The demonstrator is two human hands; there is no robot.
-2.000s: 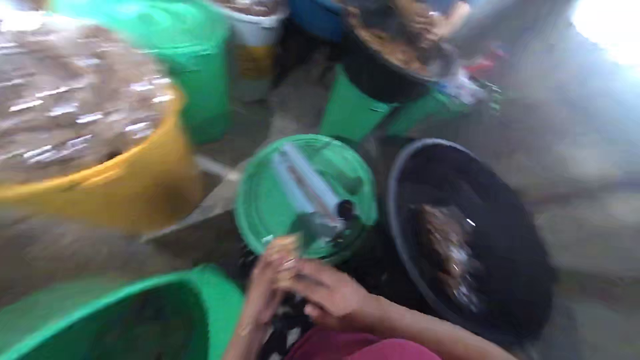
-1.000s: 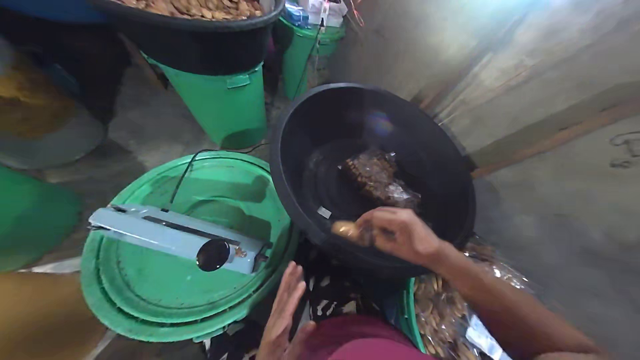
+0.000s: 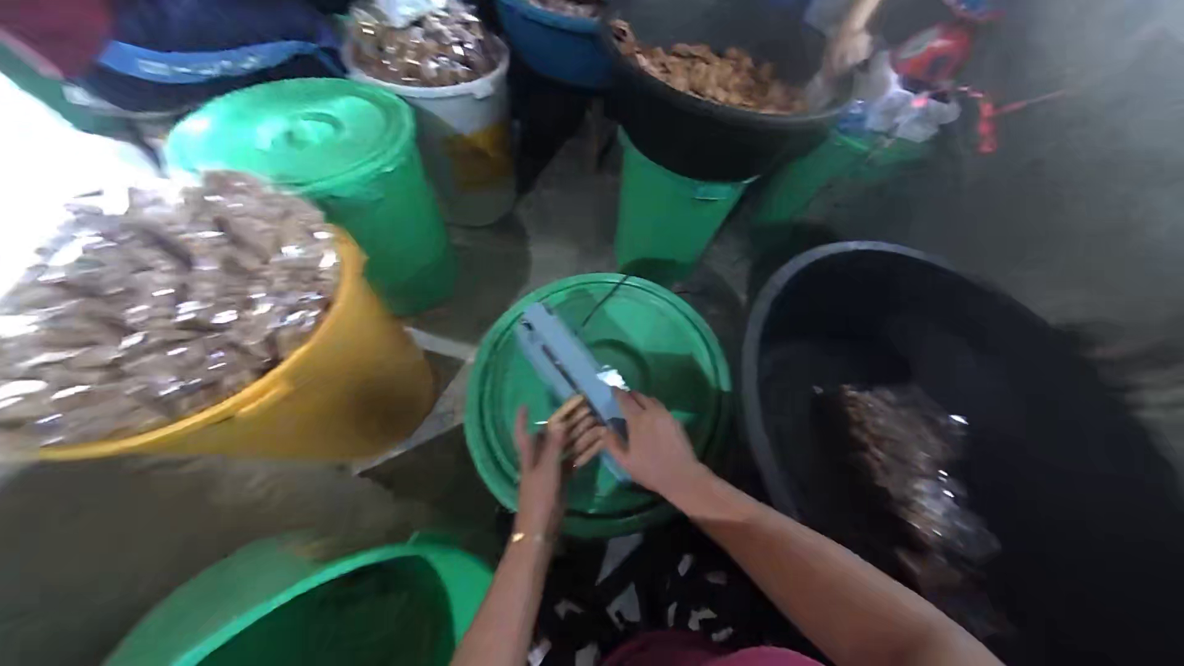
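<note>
A blue-grey impulse sealer [image 3: 569, 356] lies aslant on the round green lid [image 3: 680, 370] of a bin in front of me. My left hand [image 3: 544, 458] is at the sealer's left side, against a small clear pack of brown pieces [image 3: 578, 430]; its thumb side is spread. My right hand [image 3: 652, 439] rests over the near end of the sealer, its fingers bent down beside the pack. The right palm and fingertips are partly hidden. A thin cord runs from the far side of the lid.
A black tub [image 3: 763, 370] with filled clear packs [image 3: 911, 462] stands right. At left are a yellow tub [image 3: 379, 361] heaped with packs and an empty-looking green tub [image 3: 462, 583]. Beyond, a co-worker's hand [image 3: 846, 46] is at a black basin [image 3: 684, 139] of brown pieces.
The view has swung left since one second ago. My right hand has moved from over the black tub to the sealer, and my left hand is now at the sealer too.
</note>
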